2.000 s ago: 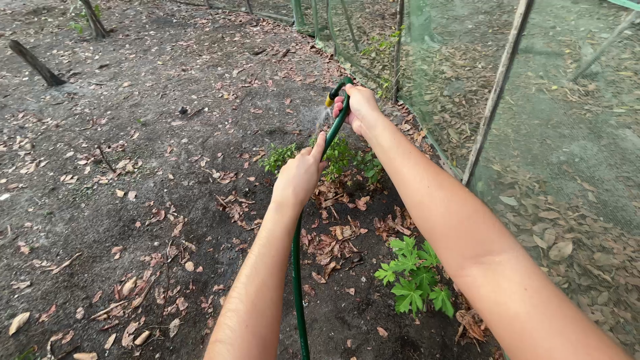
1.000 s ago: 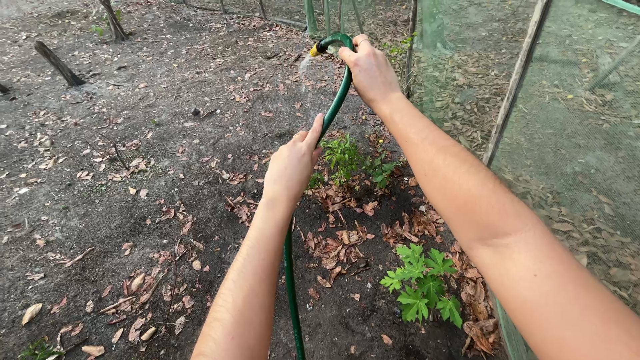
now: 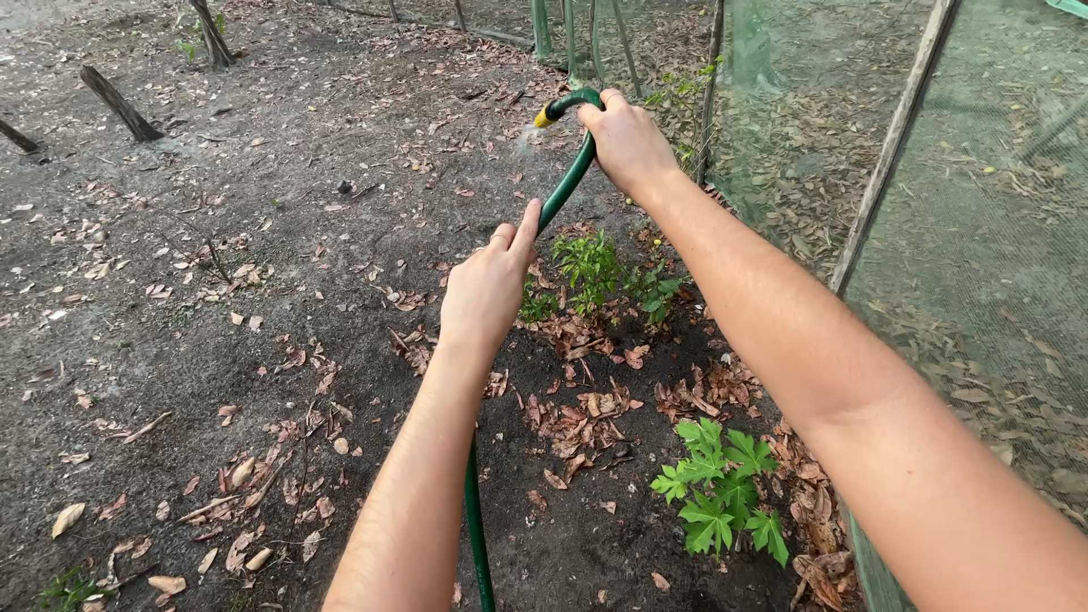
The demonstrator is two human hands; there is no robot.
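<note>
My left hand (image 3: 490, 289) grips a green garden hose (image 3: 568, 183) partway along, its index finger laid up the hose. Near the hose's end, my right hand (image 3: 627, 140) holds the bent part, which curves over to the left. A yellow nozzle tip (image 3: 542, 117) points down and left, with a spray of water (image 3: 527, 143) coming out. Below and right of the hose stands a small leafy bush (image 3: 591, 268). Closer to me, under my right forearm, grows a plant with lobed leaves (image 3: 718, 489). The lower hose hangs behind my left forearm.
Green mesh netting (image 3: 977, 255) on a wooden pole (image 3: 892, 144) runs along the right side. Wooden stakes (image 3: 121, 104) stick out of the soil at the upper left. Dry leaves (image 3: 586, 425) lie scattered over dark ground. More netting and thin posts stand at the back.
Two seconds ago the nozzle was lower, over the small bush; it rose and moved away from the bush. Both hands still hold the hose.
</note>
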